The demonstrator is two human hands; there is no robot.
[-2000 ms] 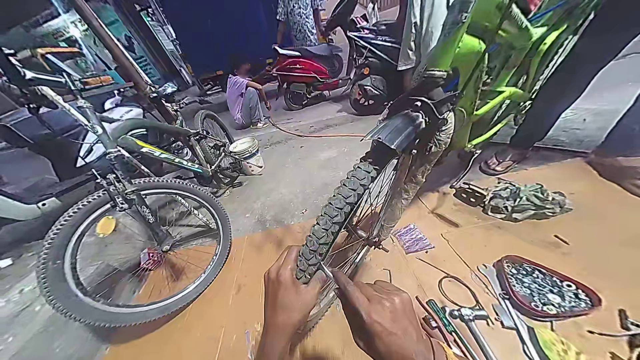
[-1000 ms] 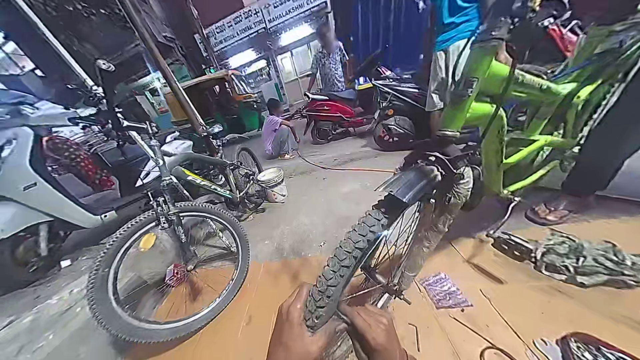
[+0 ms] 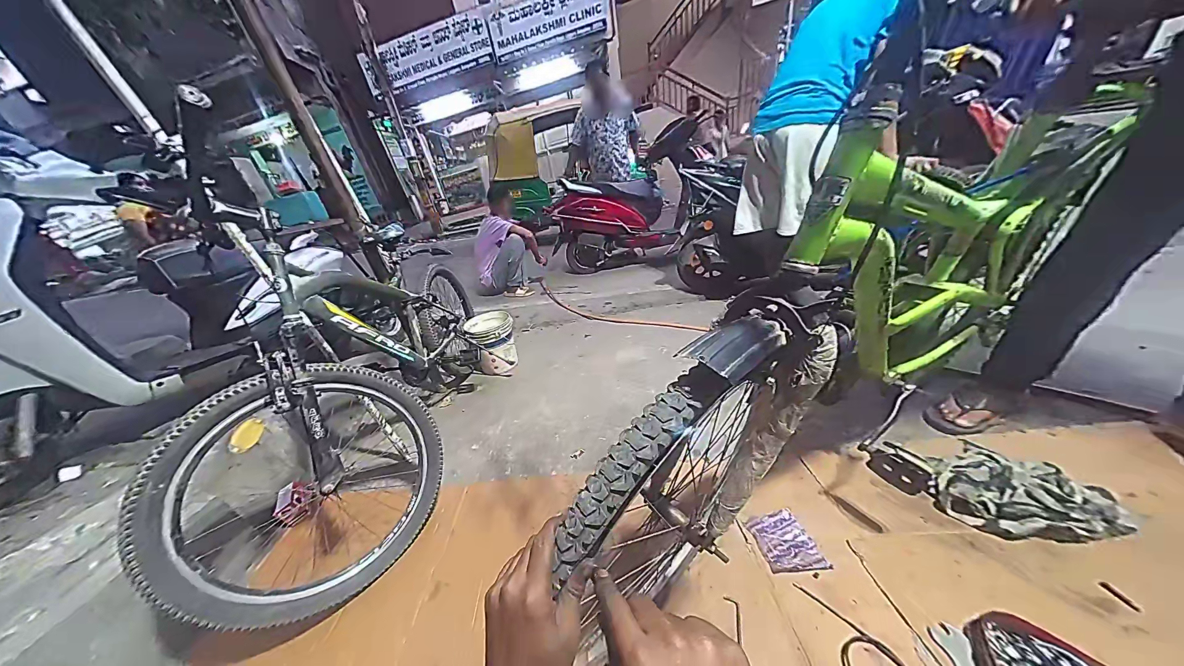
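A knobbly black bicycle tyre (image 3: pixel 615 472) stands on the near wheel of a green bicycle (image 3: pixel 869 250). My left hand (image 3: pixel 532 601) is wrapped around the tyre's lower left side, its thumb near the rim. Close beside it, on the spoke side, my right hand (image 3: pixel 661 629) touches the tyre's edge at the rim with its fingertips; whether it holds anything small there cannot be seen. The wheel's axle (image 3: pixel 698 536) lies above and right of my right hand. A black mudguard (image 3: pixel 735 347) covers the tyre's top.
Another bicycle's front wheel (image 3: pixel 287 495) stands at the left, with a white bucket (image 3: pixel 490 342) behind it. Right of the wheel lie a purple packet (image 3: pixel 788 541), a crumpled cloth (image 3: pixel 1027 495) and a tray of small parts (image 3: pixel 1027 643). A person's sandalled foot (image 3: pixel 971 412) is near the green bicycle.
The view has tilted up and now shows more of the street. My hands remain at the tyre's lower part; my right hand, earlier with a finger extended at the rim, is now closer beside my left.
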